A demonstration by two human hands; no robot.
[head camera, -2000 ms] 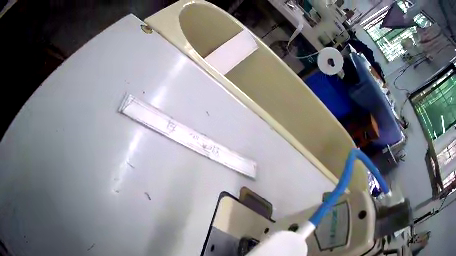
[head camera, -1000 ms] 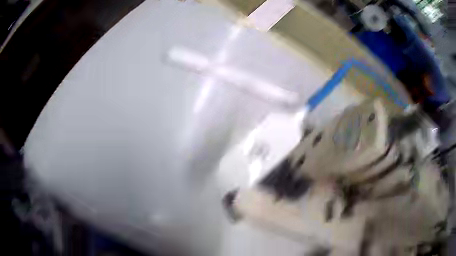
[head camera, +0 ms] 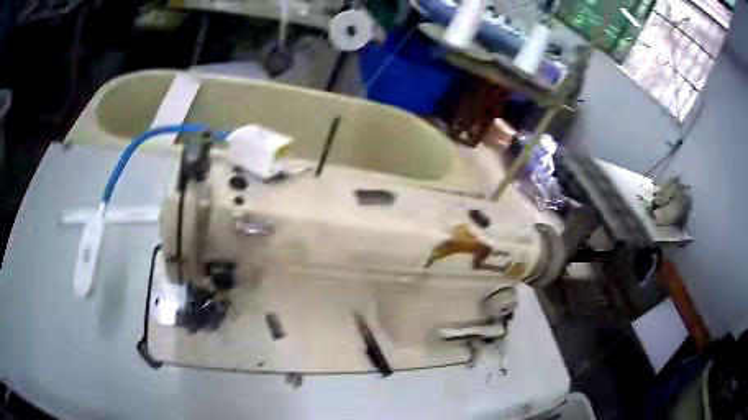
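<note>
The cream sewing machine (head camera: 328,234) stands on the white table (head camera: 74,328), with its needle and presser foot area (head camera: 201,310) at the left end and the ribbed handwheel (head camera: 548,253) at the right. The white lamp head (head camera: 88,256) hangs on a blue gooseneck (head camera: 123,160) left of the machine. Black tweezers or snips (head camera: 373,346) and a small dark piece (head camera: 275,326) lie on the machine bed. Neither of my hands is in view. The picture is slightly blurred.
A flat white strip (head camera: 123,216) lies behind the lamp. A cream trough (head camera: 271,111) runs behind the machine. White thread cones (head camera: 531,49) stand on the thread stand at the back right. A blue container (head camera: 410,74) is behind the trough. A white rim shows at the lower right.
The view has swung right and levelled out, so the whole machine, its handwheel and the thread stand now show. No hand appears in any frame.
</note>
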